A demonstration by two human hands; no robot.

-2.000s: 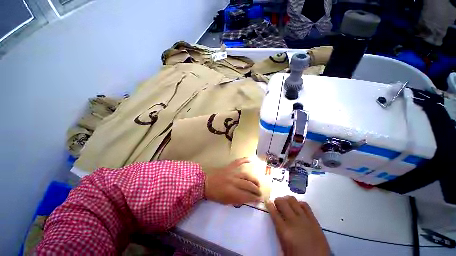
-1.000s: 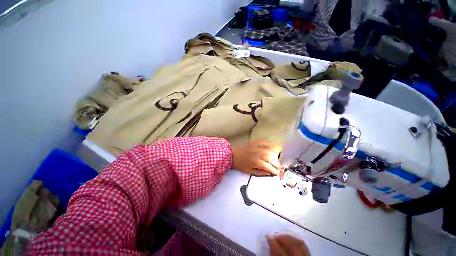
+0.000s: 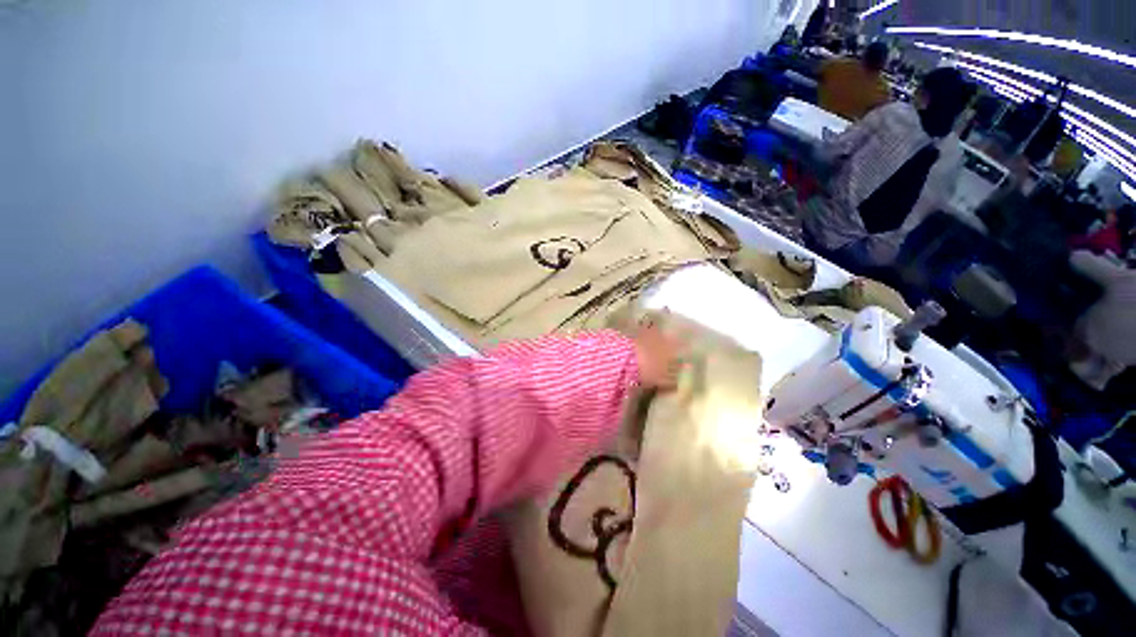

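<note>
A khaki embroidered panel [image 3: 685,510] with a dark brown loop motif hangs from the machine area over the table's front edge. My left hand [image 3: 658,353], blurred, holds the panel's upper part, left of the needle area. My right hand is not in view. The white sewing machine [image 3: 860,392] with a blue stripe stands right of the panel, its lamp lighting the cloth beside the presser foot [image 3: 772,458]. A flat pile of khaki panels [image 3: 505,255] lies on the table behind my left hand.
Scissors [image 3: 906,518] with red and yellowish handles lie in front of the machine head. A blue bin [image 3: 206,324] with khaki pieces [image 3: 112,386] is at the left. Tied bundles [image 3: 361,205] sit beside the pile by the wall. A person [image 3: 885,162] sits behind.
The view has swung left and up. My left hand has moved from beside the needle and now holds up the panel, which hangs in front. My right hand has left the picture.
</note>
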